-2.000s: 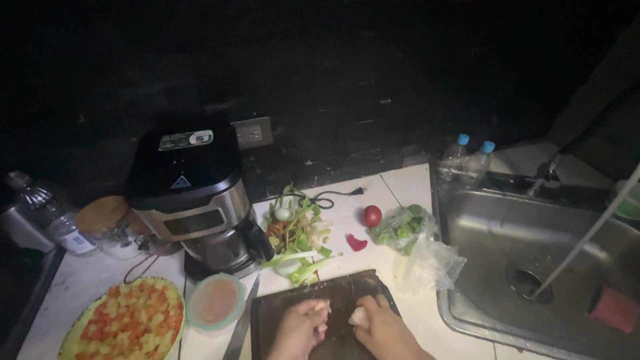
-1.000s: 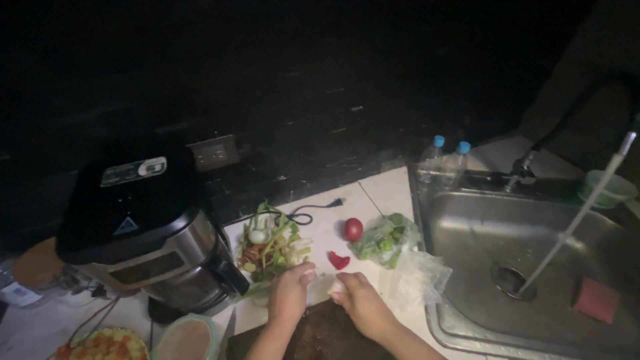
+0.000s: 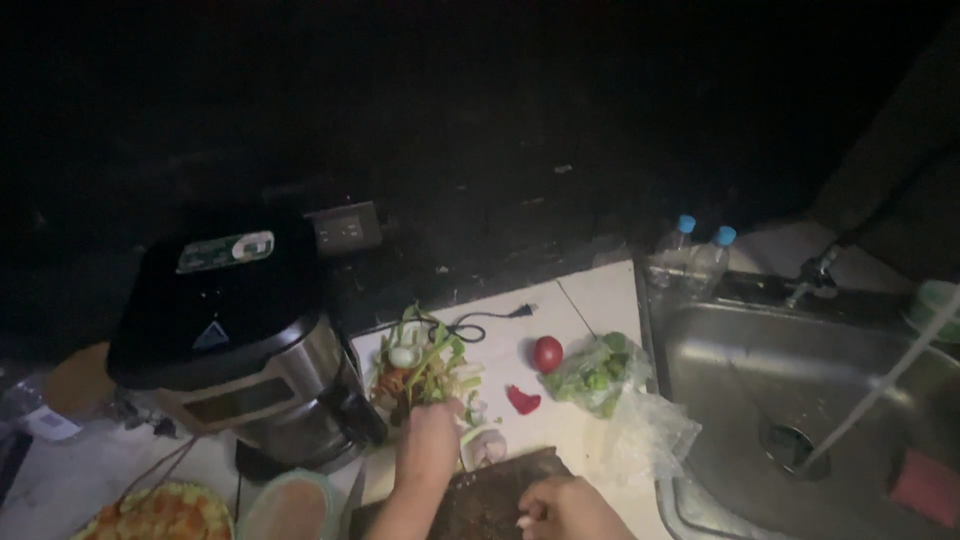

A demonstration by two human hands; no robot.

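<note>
My left hand reaches to the near edge of a pile of vegetable scraps; its fingertips are hidden among them. My right hand is over the right part of a dark cutting board, fingers curled, with a small pale piece at the fingertips that I cannot name. A pale purplish bulb, perhaps garlic or onion, lies at the board's far edge. Beyond it are a red piece of vegetable, a round red tomato and a plastic bag of green leaves.
A black and steel coffee maker stands left, with a bowl of diced vegetables and a round lidded container before it. A cord with a plug lies behind. Right are two plastic bottles and a steel sink with a pink sponge.
My hands were close together over the board; now they are apart, the left at the scrap pile and the right lower at the board.
</note>
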